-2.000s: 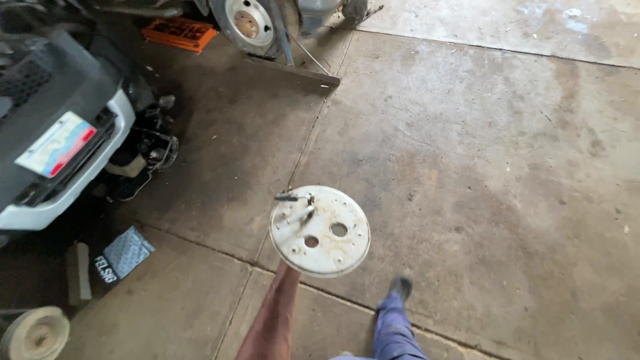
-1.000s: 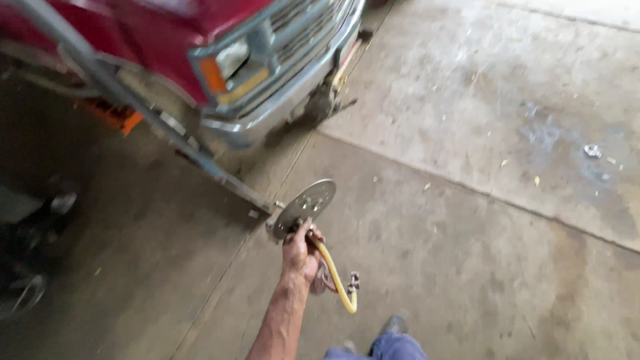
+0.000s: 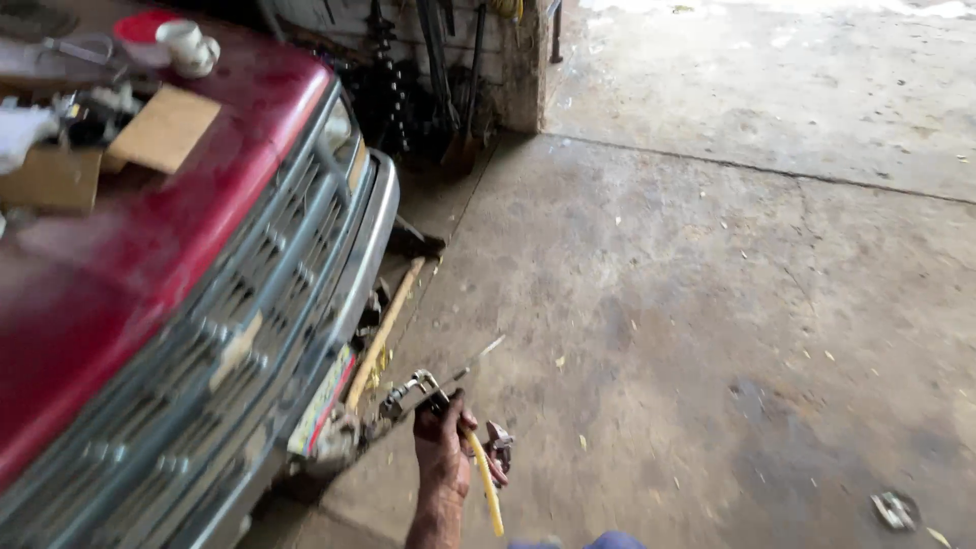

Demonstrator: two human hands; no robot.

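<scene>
My left hand [image 3: 442,438] holds a round metal flange plate [image 3: 465,371] with pipe fittings, now seen nearly edge-on. Short metal pipes and a connector [image 3: 412,387] stick out on the plate's left side. From under the fingers a yellow corrugated hose [image 3: 486,484] hangs down. Beside it, just right of the hand, a small dirty metal part [image 3: 499,448] shows; how it joins the rest is not clear. My right hand is out of view.
A red vehicle's hood [image 3: 252,130] bears a cardboard box [image 3: 164,130], loose parts and a white mug [image 3: 187,47]. Its chrome bumper [image 3: 358,282] borders the left. A wooden handle [image 3: 385,335] lies below. A small metal part [image 3: 894,511] lies on the concrete floor [image 3: 686,305].
The view has swung right along the red vehicle's front. The plate, face-up two seconds ago, is now turned nearly edge-on in my left hand.
</scene>
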